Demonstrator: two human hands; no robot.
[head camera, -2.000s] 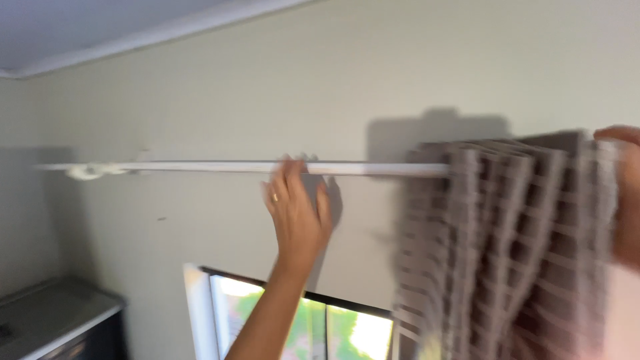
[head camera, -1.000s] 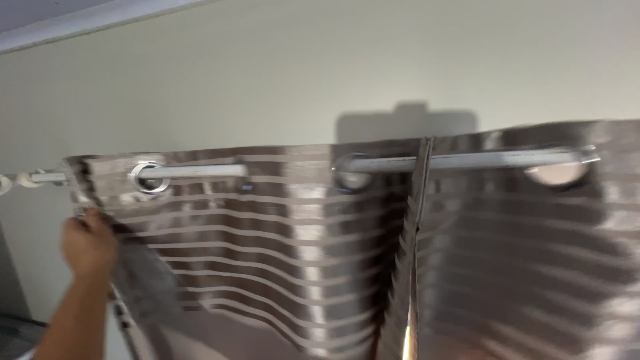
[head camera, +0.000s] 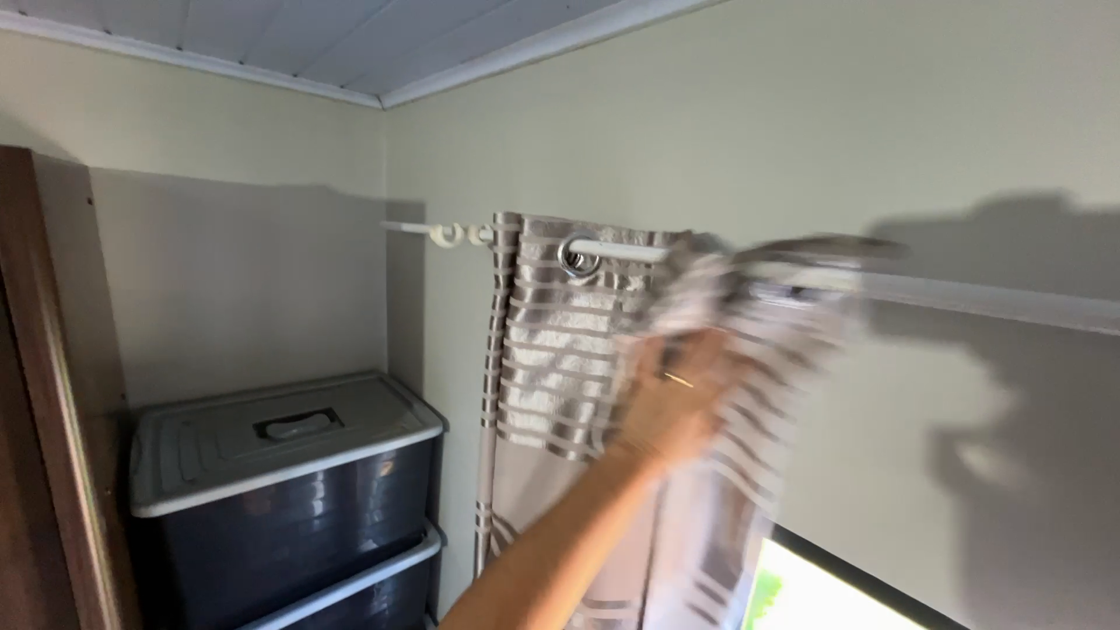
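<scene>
My left hand (head camera: 687, 394), with a ring on one finger, grips the gathered right part of a striped grommet curtain (head camera: 560, 350); hand and cloth are blurred. The curtain hangs by metal eyelets from a white curtain rod (head camera: 989, 297). One eyelet (head camera: 579, 255) shows around the rod near the curtain's left end, up and to the left of the hand. White rings (head camera: 448, 234) sit on the rod at the far left, beside the curtain edge. My right hand is out of view.
Stacked dark storage boxes (head camera: 297, 525) with a grey lid (head camera: 219, 446) stand in the corner. A brown wooden cabinet edge (head camera: 52, 350) is at the left. A bright window (head camera: 814, 595) lies below the rod, and a panelled ceiling (head camera: 262, 35) is above.
The curtain, spread wide along the rod a second ago, is now bunched toward the left, with bare rod to its right. My left hand has moved from its left edge to its right part. The view has swung left.
</scene>
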